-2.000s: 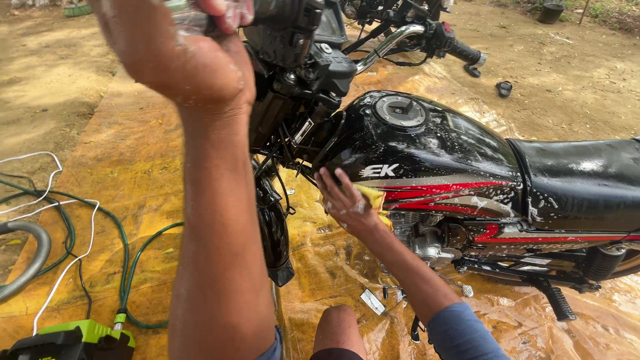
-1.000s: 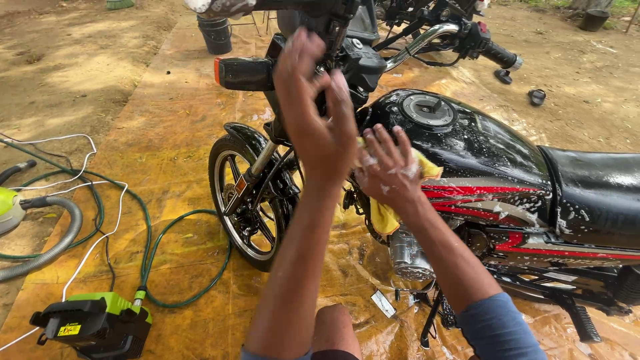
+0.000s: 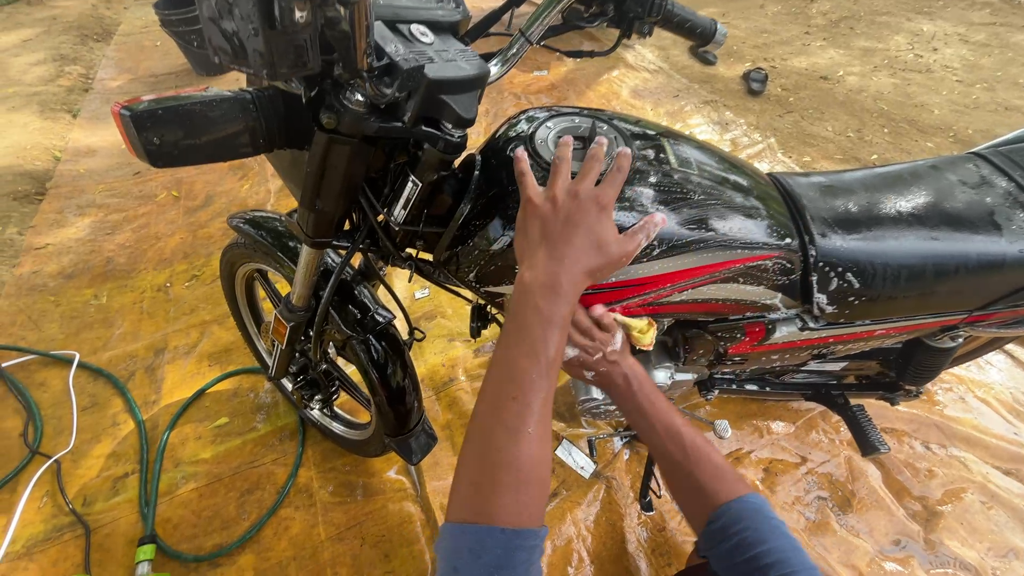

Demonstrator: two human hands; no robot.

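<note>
A wet black motorcycle with red and grey stripes stands before me, foam on its fuel tank [image 3: 704, 192] and seat [image 3: 904, 224]. Over the tank's near side, just below the round filler cap [image 3: 580, 138], my left hand [image 3: 572, 216] is spread with fingers apart and nothing in it. Whether its palm touches the tank cannot be told. Lower down, partly behind my left forearm, my soapy right hand [image 3: 596, 344] grips a yellow cloth [image 3: 638, 330] beside the tank's lower edge, above the engine [image 3: 596, 400].
Left of my arms is the front wheel [image 3: 264, 320], with a turn signal [image 3: 200, 124] above. A green hose [image 3: 160, 448] and white cable [image 3: 60, 448] lie on the wet orange tarpaulin [image 3: 144, 280]. A black bucket [image 3: 188, 40] stands behind the handlebar. The kickstand [image 3: 648, 484] reaches the tarpaulin.
My left hand, raised near the handlebar before, has come to the fuel tank with its fingers spread. My right hand, with the yellow cloth, is lower against the tank's side.
</note>
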